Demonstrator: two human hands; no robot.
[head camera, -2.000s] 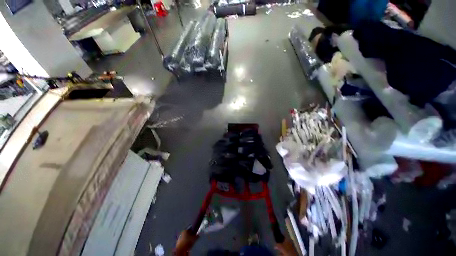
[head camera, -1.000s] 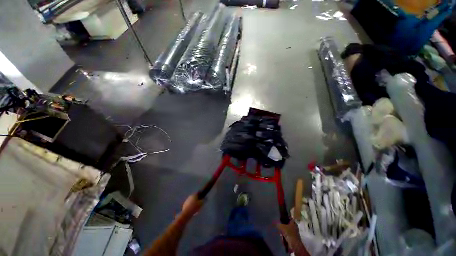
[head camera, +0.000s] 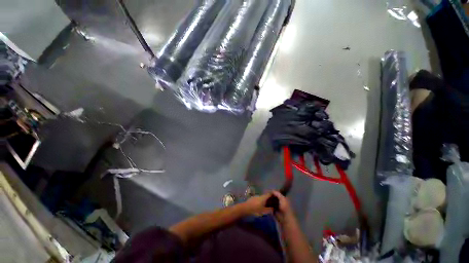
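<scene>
The red hand truck (head camera: 320, 177) stands ahead, right of centre, carrying a heap of dark cloth bundles (head camera: 307, 128) with a small white piece on it. My left hand (head camera: 258, 203) is closed around the truck's left black grip. My right hand (head camera: 282, 205) has its fingers at the same grip, touching my left hand; the overlap hides how firmly it holds. The right black grip (head camera: 364, 226) has no hand on it.
Plastic-wrapped dark rolls (head camera: 218, 56) lie on the floor ahead left. Another wrapped roll (head camera: 396, 118) and pale rolls (head camera: 393, 218) lie along the right. Loose white straps (head camera: 134, 171) are on the left floor, beside a worktable (head camera: 25, 218).
My right hand has left the right grip and moved across to the left one. The truck now appears farther right and turned. The wrapped rolls ahead are nearer.
</scene>
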